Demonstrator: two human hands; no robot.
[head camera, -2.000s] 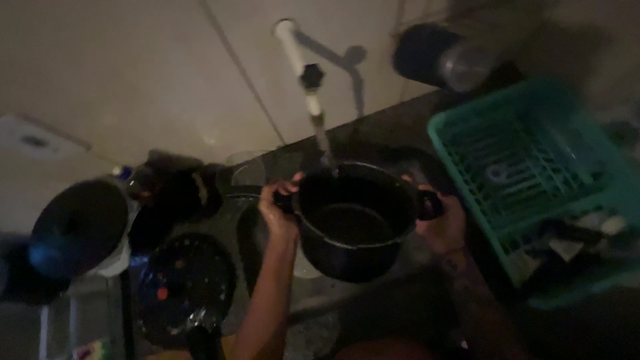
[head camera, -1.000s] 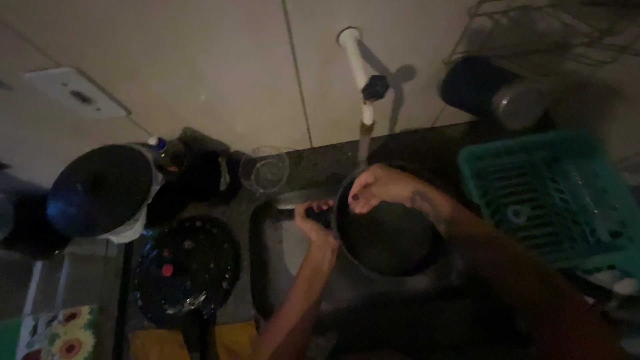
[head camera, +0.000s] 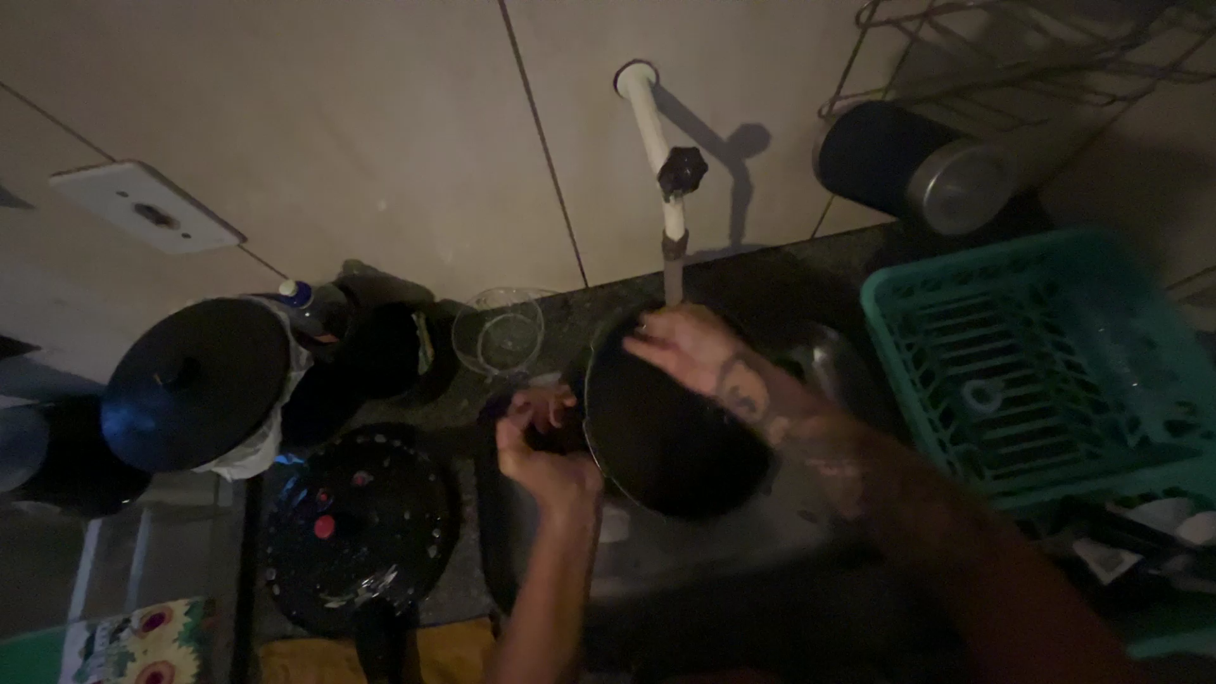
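Observation:
A dark cooking pot (head camera: 684, 446) is tilted in the metal sink (head camera: 750, 560), its opening toward me, beneath a white wall faucet (head camera: 652, 128). My left hand (head camera: 546, 446) is curled around the pot's handle on its left side. My right hand (head camera: 689, 347) lies at the pot's upper rim, under the faucet spout, with fingers reaching over the opening; whether it grips anything is too dark to tell. The pot's inside is in shadow.
A teal dish rack (head camera: 879, 351) with utensils stands right, near a dark canister (head camera: 883, 161). Left of the sink are a clear glass bowl (head camera: 499, 332), a speckled black lid (head camera: 361, 532), a yellow cloth (head camera: 456, 651) and a bin with a black lid (head camera: 204, 380).
Two seconds ago both hands held the pot by its side handles, its opening up. My right hand has left its handle and moved to the upper rim, and the pot is now more tilted.

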